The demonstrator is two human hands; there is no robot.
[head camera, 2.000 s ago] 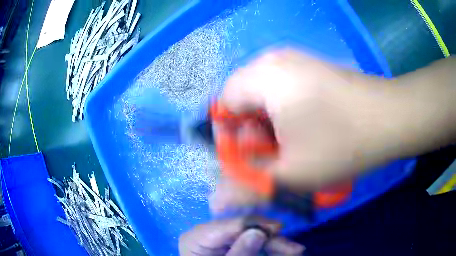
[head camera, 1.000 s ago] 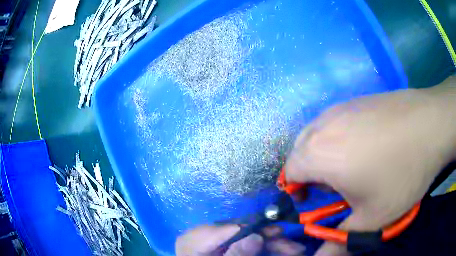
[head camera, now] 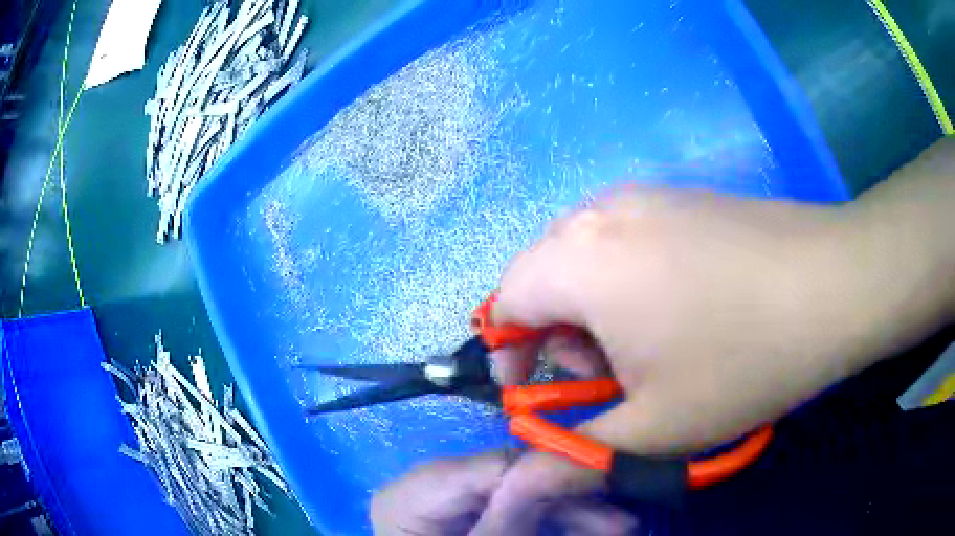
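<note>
My right hand (head camera: 691, 304) holds scissors (head camera: 445, 372) with orange-red loop handles, black bands and a silver pivot. The dark blades are slightly apart and point left over the light-blue tray (head camera: 232, 319). My left hand (head camera: 492, 497) is at the bottom edge, below the scissors, blurred and partly cut off. Its fingertips are closed together; a small dark thin bit shows above them, but what they hold is not clear. Fine silvery clippings (head camera: 403, 147) are heaped at the tray's upper left and scattered through its middle.
A pile of whitish strips (head camera: 215, 94) lies beyond the tray's upper left edge. A greyer tangled pile (head camera: 199, 450) lies between the tray and a deeper blue bin (head camera: 79, 429). White paper (head camera: 123, 42) is at top left. A yellow line (head camera: 916, 63) is at top right.
Since one second ago the scissors and my right hand have moved up and left, off my left fingers and over the tray. The view has shifted slightly. My left hand stays at the bottom.
</note>
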